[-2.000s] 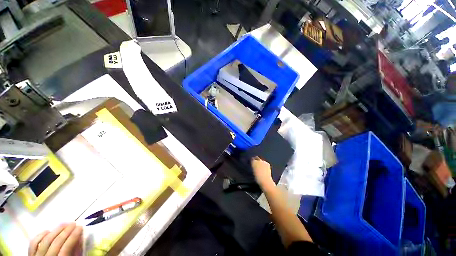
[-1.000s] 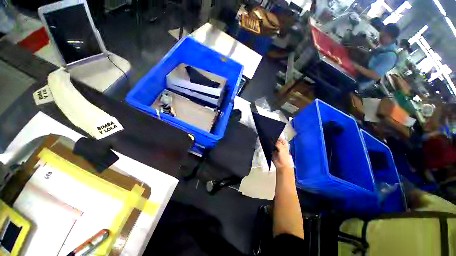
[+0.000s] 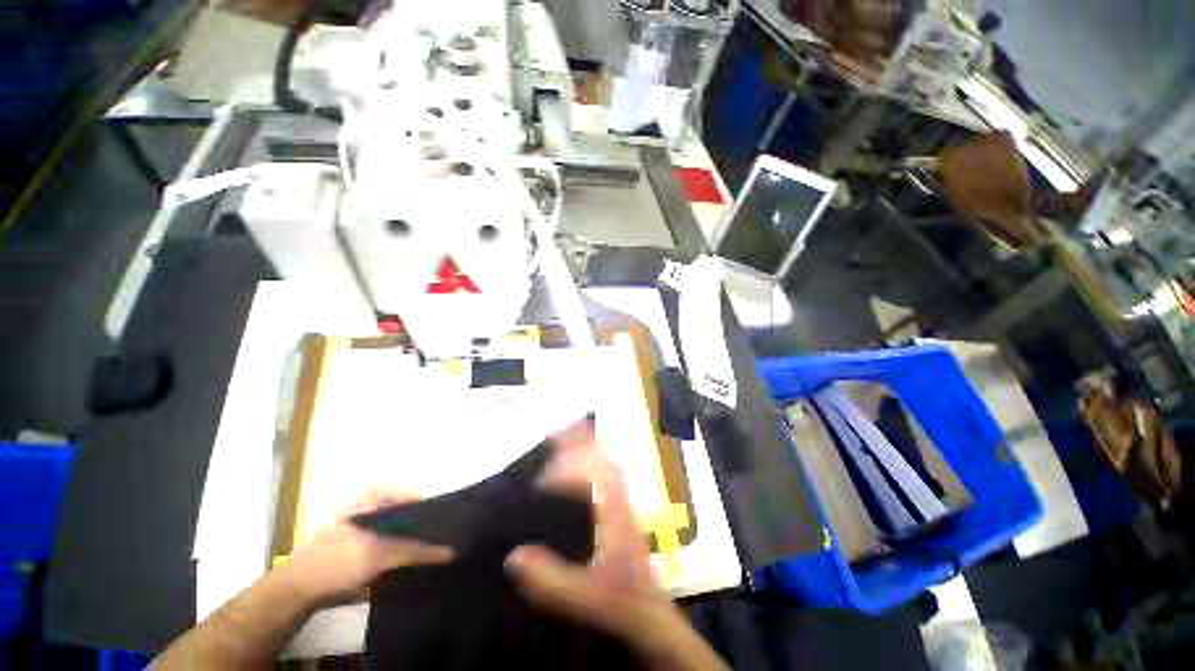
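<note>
A black panel (image 3: 478,577) is held over the front of the white template (image 3: 393,433). My left hand (image 3: 347,557) grips its left side, thumb on top. My right hand (image 3: 590,544) is at its right side, blurred, with fingers over the upper corner. The panel's lower part runs towards the bottom edge. The machine head (image 3: 439,249) stands behind the template. Its clamp window holds a small dark piece (image 3: 498,372). The pens are not visible.
A label strip (image 3: 705,334) and a small black pad (image 3: 675,401) lie right of the template. A blue bin (image 3: 1009,459) with strips stands at the right. The control panel (image 3: 776,216) is behind. A black block (image 3: 129,382) lies at the left.
The view has swung left to the machine. My right hand has brought the black panel from the right side to over the template. My left hand, out of view one second ago, now holds it too.
</note>
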